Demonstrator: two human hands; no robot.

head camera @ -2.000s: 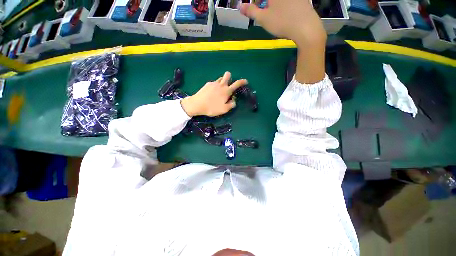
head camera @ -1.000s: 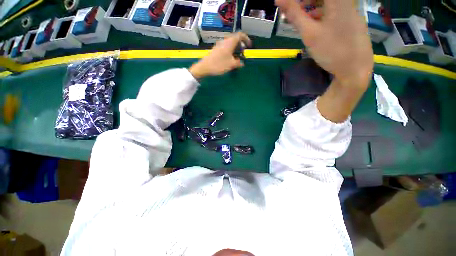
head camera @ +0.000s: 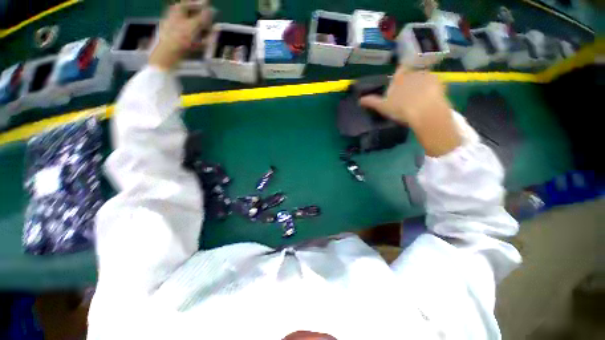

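My left hand (head camera: 180,32) is at the row of open boxes at upper left, over a white box; it is blurred, and whether it holds anything cannot be told. My right hand (head camera: 414,96) is beside the stack of black inserts (head camera: 361,113), thumb out and fingers pointing up towards the boxes; no held thing shows. Small black accessories (head camera: 255,206) lie in a loose pile at the centre, with one or two near the stack (head camera: 355,171). An open white box with contents inside (head camera: 232,70) stands beyond the yellow strip.
A clear bag of accessories (head camera: 65,189) lies at left. White and blue printed box parts (head camera: 282,66) stand among the open bases. The yellow strip (head camera: 265,92) runs between work surface and boxes. Dark flat pads (head camera: 494,129) lie at right. A blue bin (head camera: 570,188) is at lower right.
My left hand has moved left and up to the boxes. My right hand has come down and back from the boxes towards the black stack. The view has turned and shifted.
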